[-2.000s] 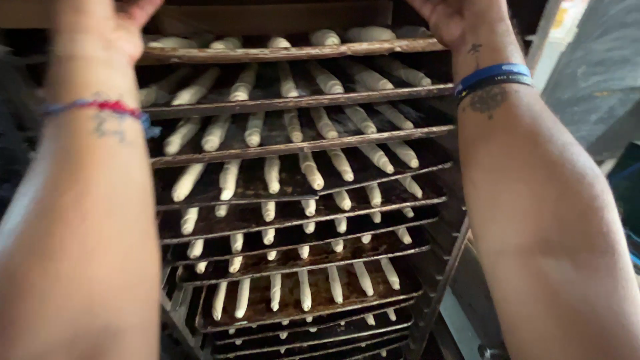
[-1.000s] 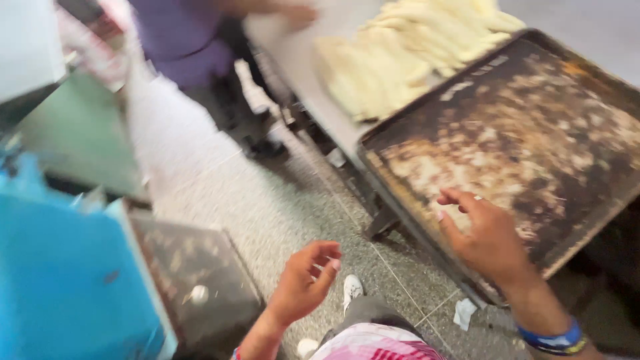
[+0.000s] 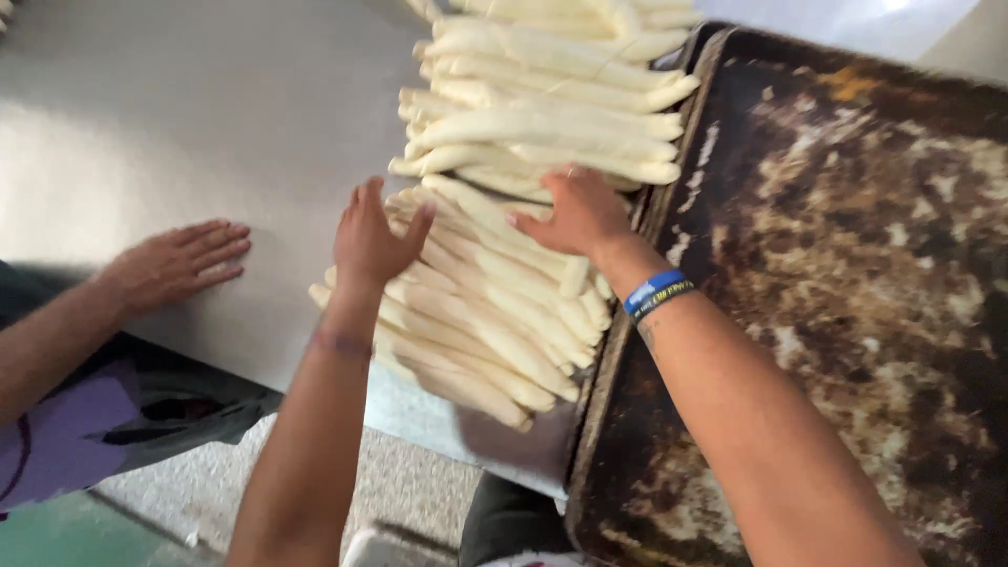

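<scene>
Long pale strips of dough [image 3: 472, 291] lie heaped side by side on a metal work table [image 3: 197, 134], in two groups, the farther one [image 3: 543, 102] close to the tray. My left hand [image 3: 378, 236] is at the left ends of the nearer group, thumb and fingers apart, with nothing held. Over the right part of the heap, where the two groups meet, is my right hand [image 3: 579, 209], thumb spread from the fingers; whether its fingertips touch the dough I cannot tell. A dark, stained baking tray [image 3: 835, 315] lies to the right of the dough, partly under my right forearm.
A co-worker's hand [image 3: 185, 264] rests flat on the table at the left, with the person's purple clothing [image 3: 71, 433] below it. Under the tray's left edge another tray rim shows. The table's front edge runs above a speckled floor [image 3: 425, 480].
The view has swung from a rack of loaded trays to the table. Since one second ago, both my hands have come to the dough; the right was over the baking tray then.
</scene>
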